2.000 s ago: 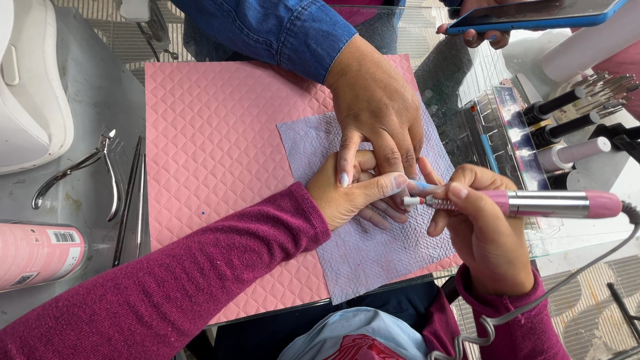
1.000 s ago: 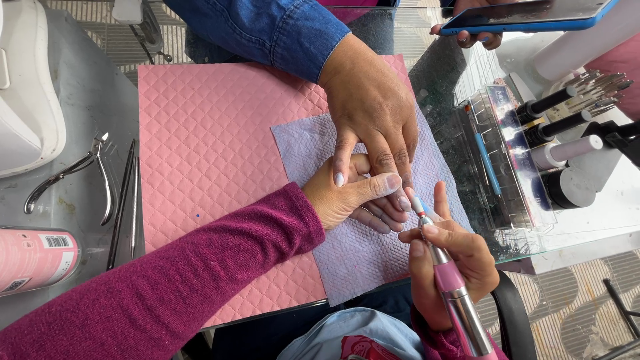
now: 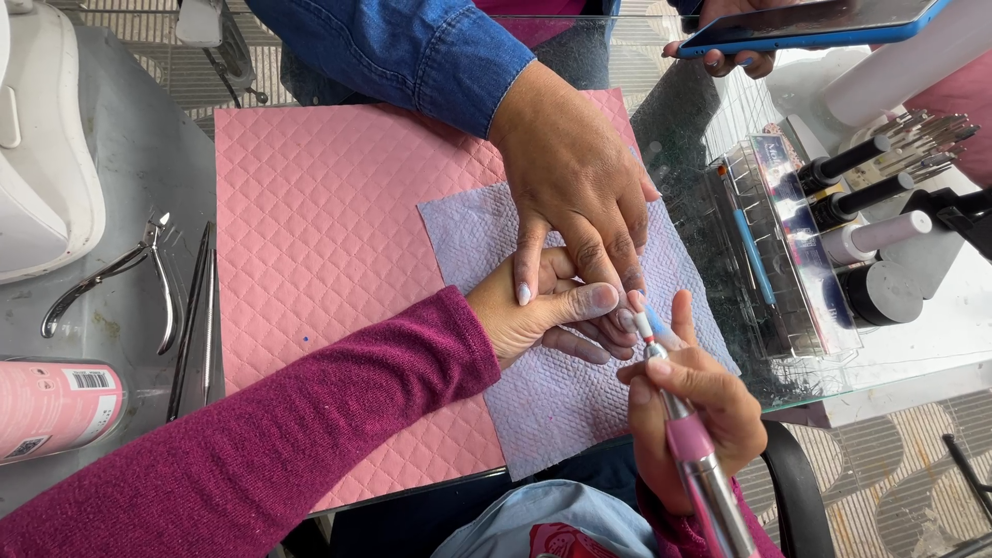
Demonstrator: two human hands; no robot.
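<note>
My left hand, in a purple sleeve, holds the fingers of the other person's hand from below, with my thumb on top. My right hand grips a pink and silver electric nail drill. Its white bit is at a fingertip of that hand; whether it touches the nail cannot be told. A bluish tip shows beside the bit. Beneath the hands, a lilac paper towel lies over a pink quilted mat.
Cuticle nippers, slim metal tools and a pink container are at the left. At the right stand a clear case, dark-capped bottles and drill bits. The person's other hand holds a phone.
The drill has swung from lying sideways to pointing up from the lower right, as my right hand turned and moved down. My left hand keeps its hold on the other person's fingers.
</note>
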